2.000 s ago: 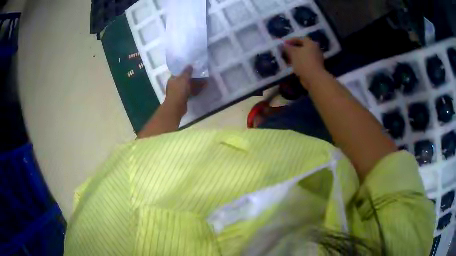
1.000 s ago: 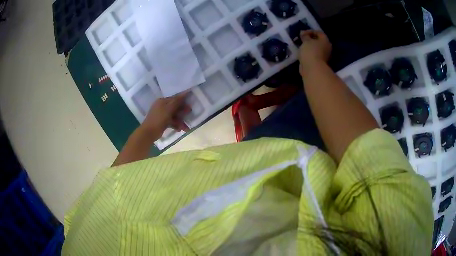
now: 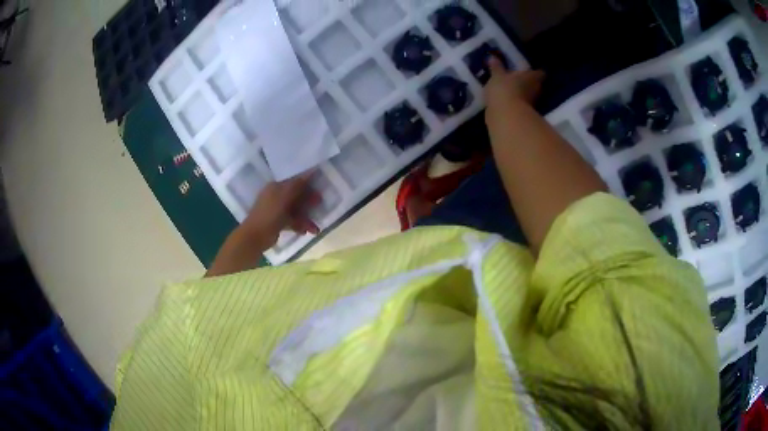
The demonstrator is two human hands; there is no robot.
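A white cell tray (image 3: 199, 112) lies in front of me with mostly empty pockets at left and several round black parts (image 3: 404, 125) in its right-hand pockets. My right hand (image 3: 509, 82) is at the tray's right edge, with fingertips touching a black part (image 3: 482, 61) that sits in a pocket. A blank white sheet (image 3: 278, 97) lies across the tray's left half. My left hand (image 3: 285, 208) is at the sheet's lower end over the near pockets; whether its fingers pinch the sheet is hard to tell.
A second white tray (image 3: 580, 113) with many black parts is at right. A dark green board (image 3: 171, 187) lies under the first tray, with a black cell tray (image 3: 114, 55) at top left. A blue crate (image 3: 52, 389) is at lower left. A red shoe (image 3: 409, 195) shows below.
The sheet has shifted left and tilted, and my left hand has moved down-left with it. More black parts sit at the tray's right end. My right hand is at the right edge pocket.
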